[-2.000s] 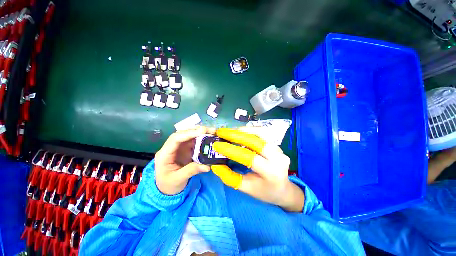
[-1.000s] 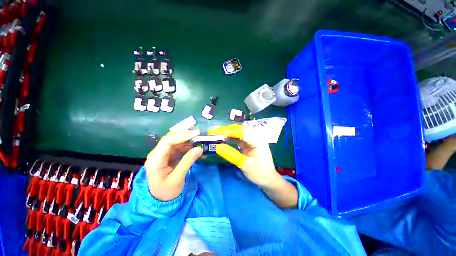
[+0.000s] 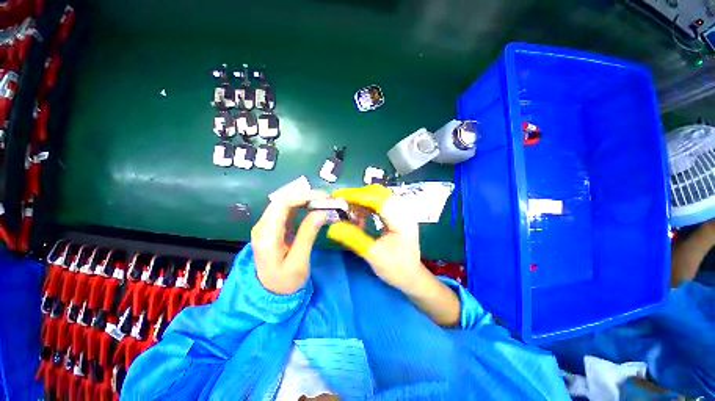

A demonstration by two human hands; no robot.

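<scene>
My left hand (image 3: 284, 241) is bare and grips a small watch case (image 3: 329, 205) by its left end. My right hand (image 3: 384, 235), with yellow finger cots, is at the case's right end, thumb below and fingers above. The case is seen nearly edge-on, and fingers hide part of it. Display modules (image 3: 245, 125) lie in rows on the green mat. One loose module (image 3: 332, 167) lies beyond my hands, and another (image 3: 375, 175) lies to its right. An open watch case (image 3: 368, 98) lies farther back.
A squarish white bottle (image 3: 414, 152) and a round bottle (image 3: 456, 141) stand against the large blue bin (image 3: 517, 196). White cloth or paper (image 3: 423, 200) lies by my right hand. Trays of red pieces (image 3: 117, 305) are at front left and far left. A person's arm and a white fan (image 3: 691, 176) are at right.
The held case has turned from face-up to nearly edge-on and moved slightly away from my body. My right fingers have shifted from over its face to its right end.
</scene>
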